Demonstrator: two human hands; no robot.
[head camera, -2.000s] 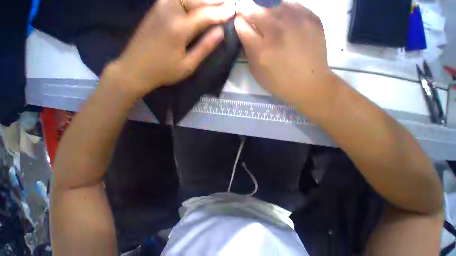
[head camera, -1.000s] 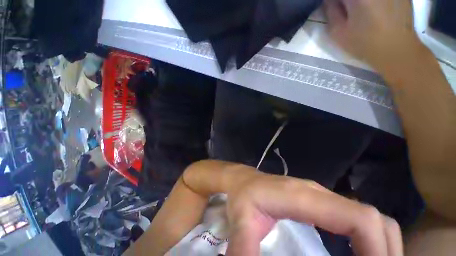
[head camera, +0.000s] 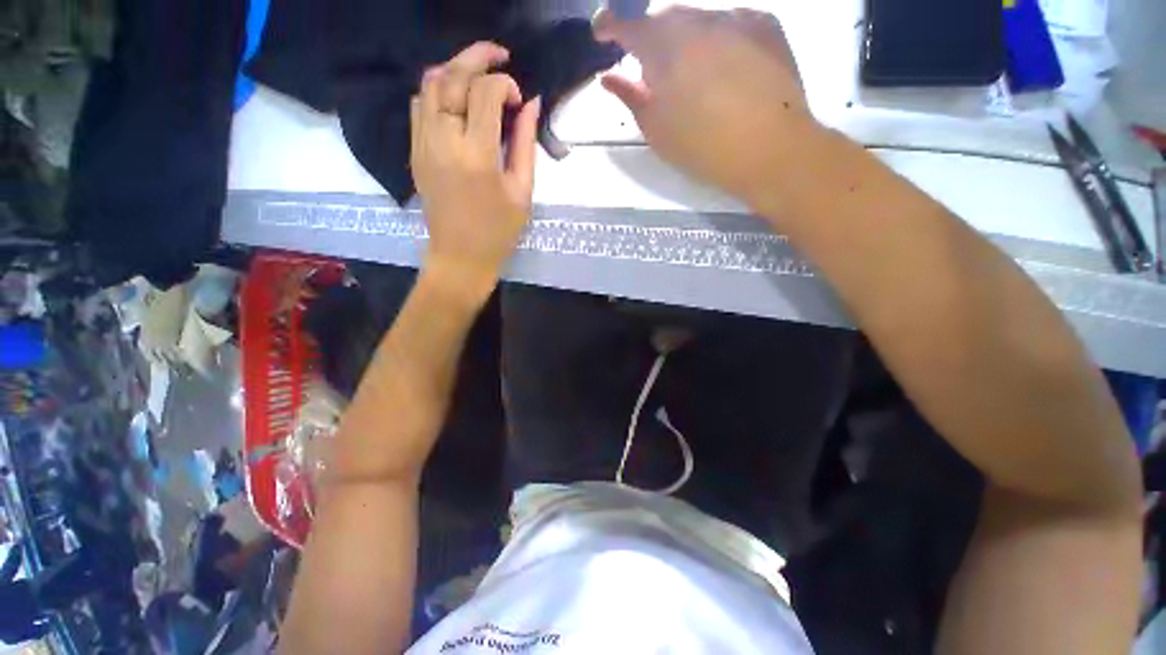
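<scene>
A black cloth garment piece (head camera: 371, 77) lies on the left and middle of the sewing table (head camera: 288, 154), its right end bunched near the top middle. My left hand (head camera: 473, 154) lies over the cloth, fingers bent and thumb apart, with a ring on one finger. My right hand (head camera: 716, 77) is at the cloth's right end at the top edge, thumb and forefinger apart. A blue-grey part at the top edge partly hides its fingertips, and I cannot tell whether they pinch the cloth.
On the right are a black rectangle, perhaps a phone (head camera: 933, 39), a blue packet (head camera: 1031, 49) and dark thread snips (head camera: 1102, 192). A ruler strip (head camera: 665, 243) runs along the front edge. A red basket (head camera: 271, 384) stands lower left, beside floor scraps (head camera: 166, 422).
My left hand has moved from low over my lap up onto the cloth. My right hand is fuller in view at the cloth's right end. The view has shifted, showing the phone-like rectangle and snips again.
</scene>
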